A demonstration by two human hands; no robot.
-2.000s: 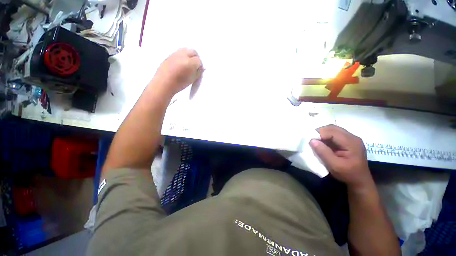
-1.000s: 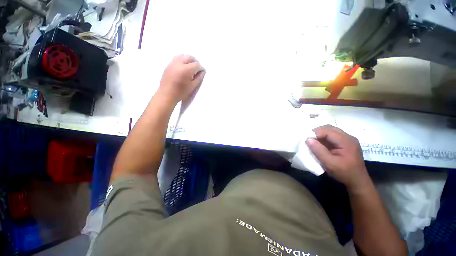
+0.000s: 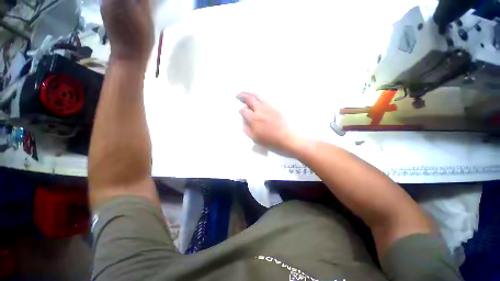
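My left hand (image 3: pixel 129 24) is raised at the upper left, blurred and cut off by the top edge. A pale blurred shape is beside it, and I cannot tell if the hand holds it. My right hand (image 3: pixel 263 122) is over the middle of the white table (image 3: pixel 219 159), fingers pointing left. A white fabric piece (image 3: pixel 260 191) trails from under its palm and hangs over the front edge; its upper part is nearly lost against the table. The sewing machine head (image 3: pixel 422 55) is at the right, with orange-red tape strips (image 3: pixel 382 107) beside the needle area.
A black housing with a red round grille (image 3: pixel 62 94) and clutter stand at the left. A thin dark-red strip (image 3: pixel 159 54) lies on the table. Below the front edge are a red plastic thing (image 3: pixel 60 211), blue baskets (image 3: pixel 204 219) and white material (image 3: pixel 452 214) at the right.
My left hand has moved up and left to the top edge. My right hand has moved left from the table's front edge to its middle, with the fabric trailing. The view has shifted.
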